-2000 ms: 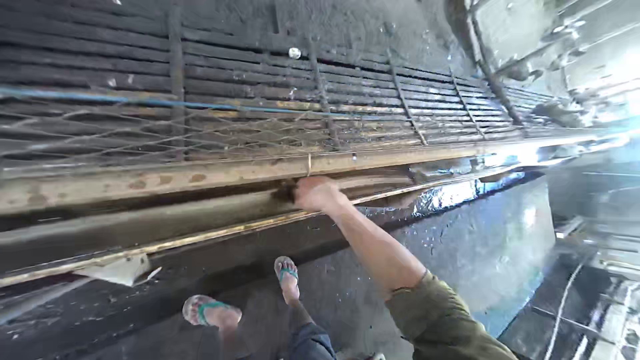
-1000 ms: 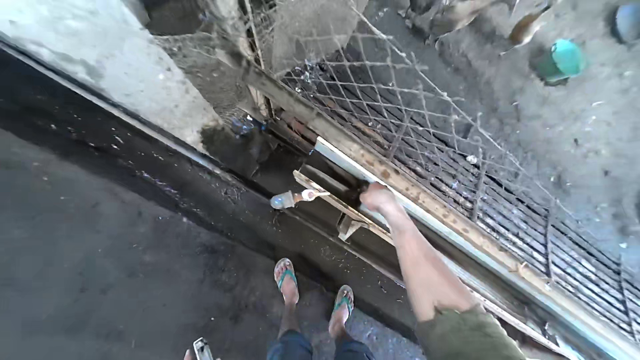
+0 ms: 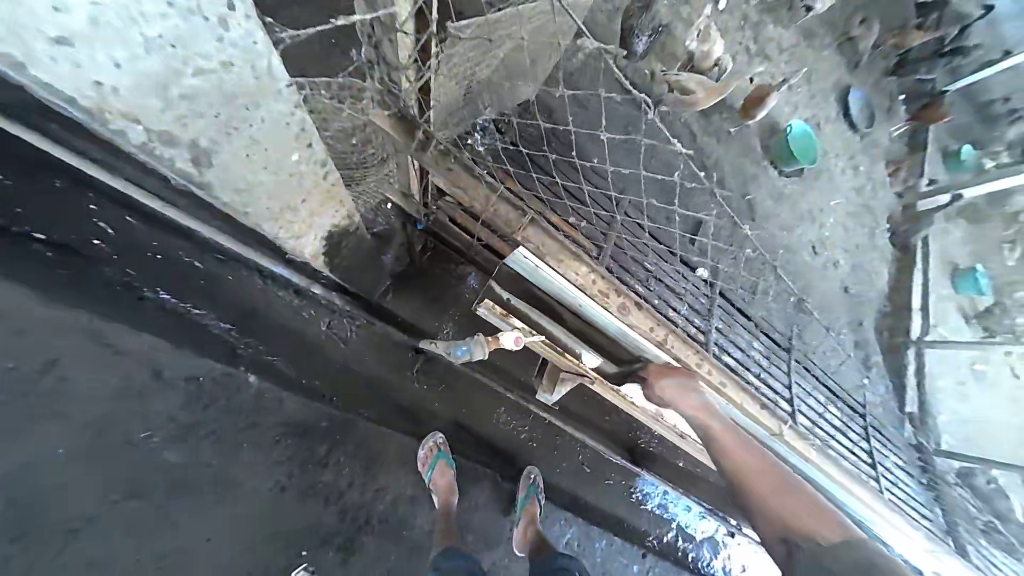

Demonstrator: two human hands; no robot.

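My right hand [image 3: 674, 387] reaches down into a long narrow trough [image 3: 560, 330] and is closed on a dark object [image 3: 626, 374], perhaps a brush or rag; its kind is not clear. The trough runs diagonally, with a wooden strip [image 3: 512, 320] along its near side. Left of my hand, a pipe fitting with a pale tap-like end [image 3: 510, 341] lies at the trough's near edge. A wooden bracket [image 3: 555, 384] sits below the strip. My left hand is out of view.
A bamboo pole [image 3: 576, 256] and rope netting [image 3: 640, 152] border the trough's far side, over a slatted barrier [image 3: 752, 352]. Beyond are several birds [image 3: 760, 102] and a green bucket [image 3: 795, 146]. A concrete block [image 3: 184, 120] stands upper left. A wet gutter [image 3: 360, 368] runs before my sandalled feet.
The view has swung strongly toward the trough's end with the pipe fitting. My right hand remains at the trough with the dark object. Something in a hand at the lower edge a second ago is mostly out of view.
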